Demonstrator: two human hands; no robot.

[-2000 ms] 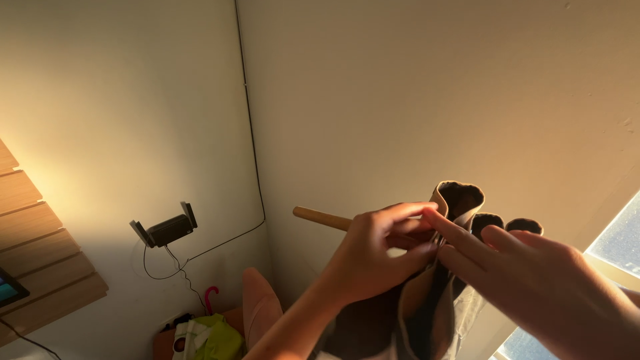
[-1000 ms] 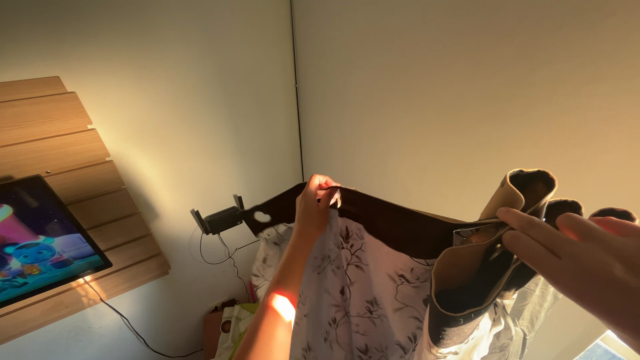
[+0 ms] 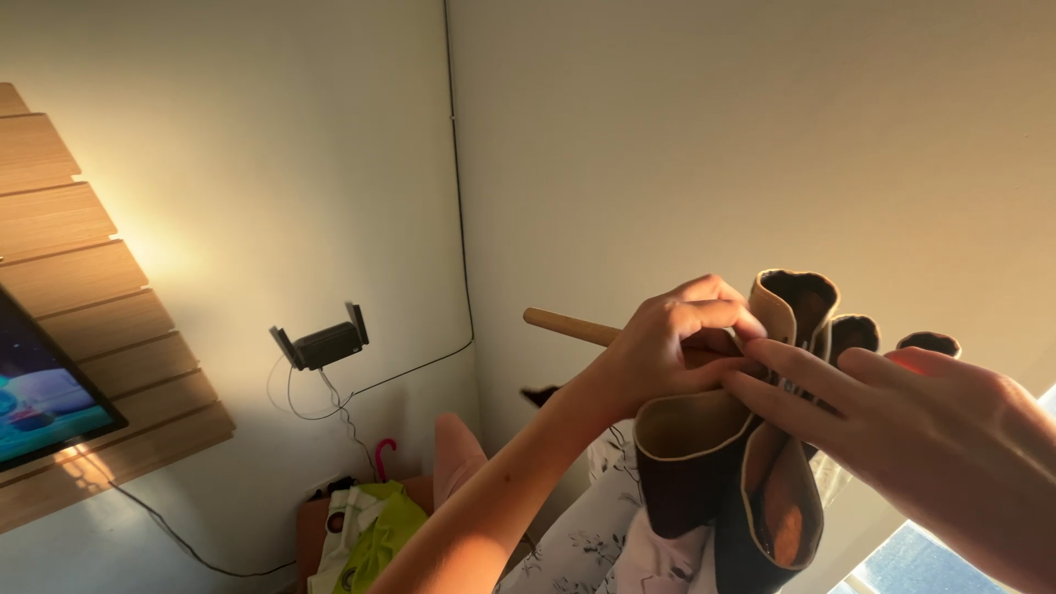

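Note:
A floral curtain with a dark heading band hangs in folds at the lower right, its top edge bunched in loops. Against the pleats, my left hand pinches the band near a wooden rod whose rounded end sticks out to the left. My right hand meets the left fingertips and presses on the gathered folds from the right. More looped folds stand behind the fingers. The exact spot that both hands pinch is partly hidden by the fingers.
A black router with two antennas is on the wall, with cables below. A screen hangs on wooden slats at the left. Green cloth and a pink hooked handle are low down. Bright window glass shows at lower right.
A second ago my left hand held the stretched band farther left; now it is beside my right hand, and the band there is folded. The rod end shows again.

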